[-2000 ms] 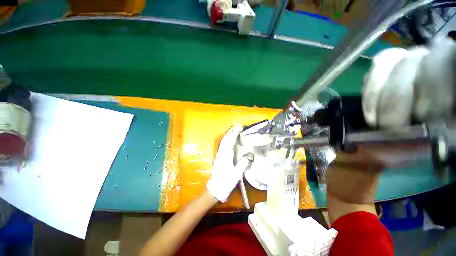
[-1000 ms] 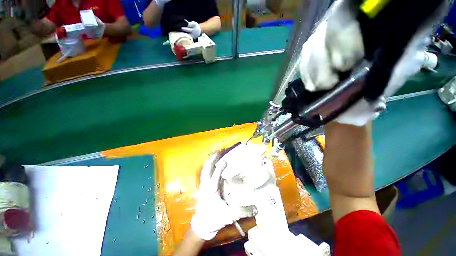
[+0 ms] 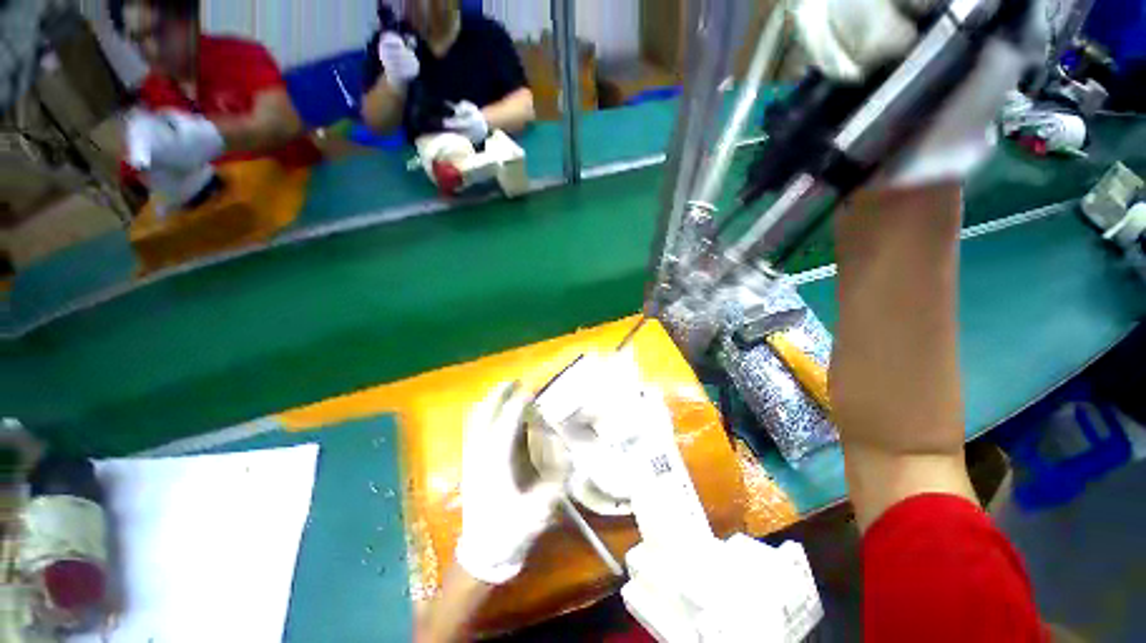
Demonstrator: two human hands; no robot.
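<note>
A white housing assembly [image 3: 672, 509] lies on the orange tape-wrapped pad [image 3: 452, 433], its round part to the left and its box-shaped base toward me. A thin rod [image 3: 593, 536] projects from it. My gloved left hand [image 3: 500, 484] is at the left side of the round part, fingers and thumb around its edge. My gloved right hand [image 3: 880, 75], blurred and partly cut off by the top edge, holds the long black and silver power screwdriver [image 3: 817, 157] slanted above and right of the housing. The tip is blurred and appears clear of the housing.
A bag of screws [image 3: 777, 389] with an orange-handled tool [image 3: 801, 364] lies right of the pad. White paper [image 3: 220, 534], loose screws and another unit [image 3: 63, 553] are at left. Behind the green conveyor [image 3: 415, 270], two people work. A metal post [image 3: 566, 94] stands beyond it.
My right hand and the screwdriver have risen away from the housing. My left hand has shifted left to the round part's edge. The view has tilted, showing more of the people opposite.
</note>
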